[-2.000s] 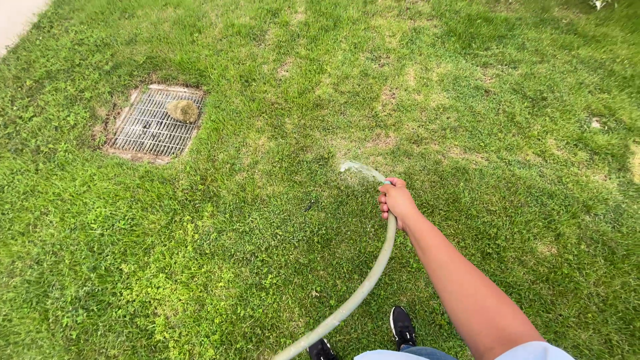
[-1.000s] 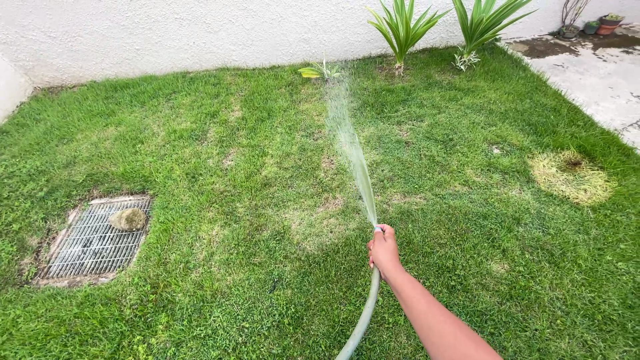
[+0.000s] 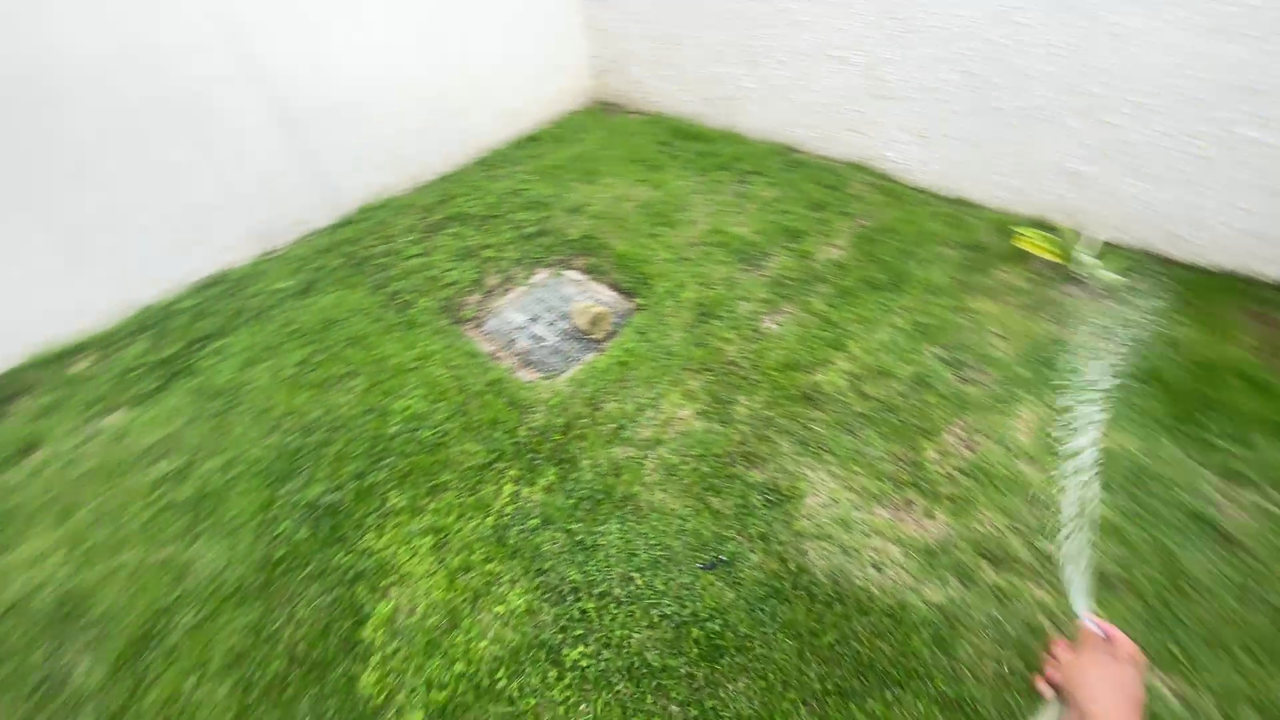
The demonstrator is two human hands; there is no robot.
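Note:
At the bottom right, my right hand (image 3: 1095, 672) is closed around a pale garden hose (image 3: 1050, 710), most of which is cut off by the frame's lower edge. A stream of water (image 3: 1085, 450) leaves the hose's end just above my fingers and spreads toward a small plant (image 3: 1095, 262) with yellow-green leaves by the right wall. The view is blurred. My left hand is out of the frame.
Two white walls (image 3: 200, 150) meet in a corner behind the lawn (image 3: 600, 540). A metal drain grate (image 3: 535, 325) lies in the grass left of centre, with a rounded tan lump (image 3: 592, 320) on it. Dry patches mark the grass.
The view has swung left to the wall corner. The hose stays in my right hand; its water, short two seconds ago, now shoots far out as it did one second ago.

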